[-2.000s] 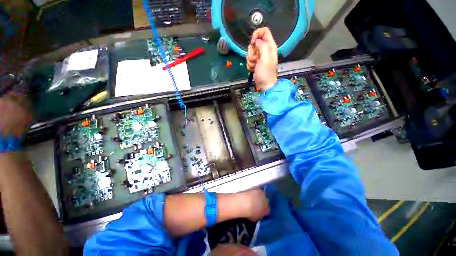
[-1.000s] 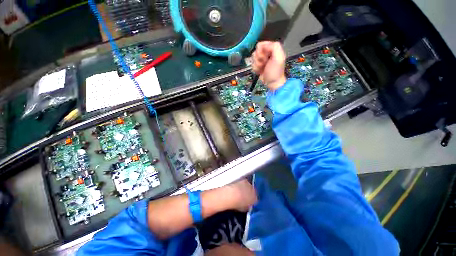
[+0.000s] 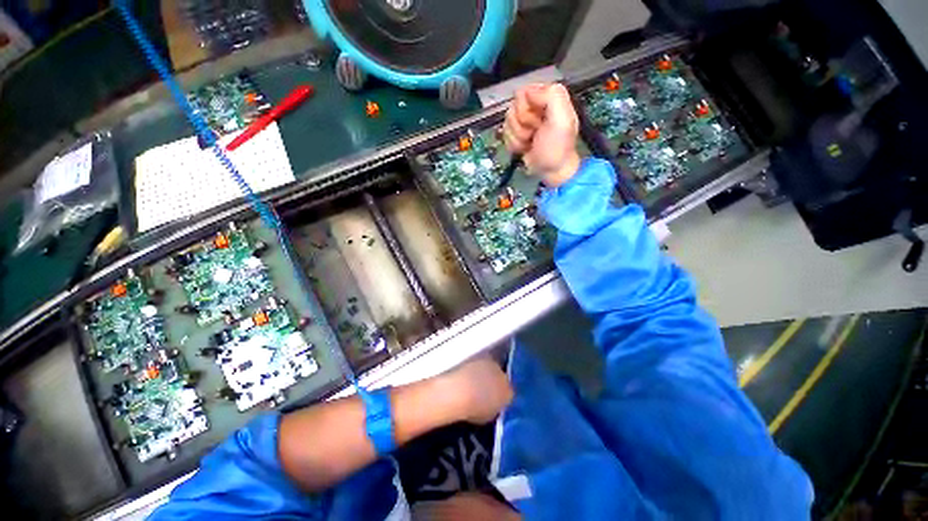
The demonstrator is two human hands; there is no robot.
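Note:
My right hand is curled in a fist above the middle carrier. A thin dark tool sticks out below it, its tip near the green circuit boards; most of it is hidden in the fist. My hand and blue sleeve cover the right part of this carrier. My left hand, with a blue wrist strap, lies low in front of my body by the conveyor's near edge. Its fingers are hidden, so its grip is unclear.
Board carriers lie at left and right. Loose bits lie in the gap between carriers. Behind are a red pen, white paper, a plastic bag and a turquoise fan. Blue cord crosses the view. Black machinery stands right.
The view has turned, so the bench and carriers appear further left. My right hand has come down from in front of the fan to the middle carrier. Another arm at left has left the view.

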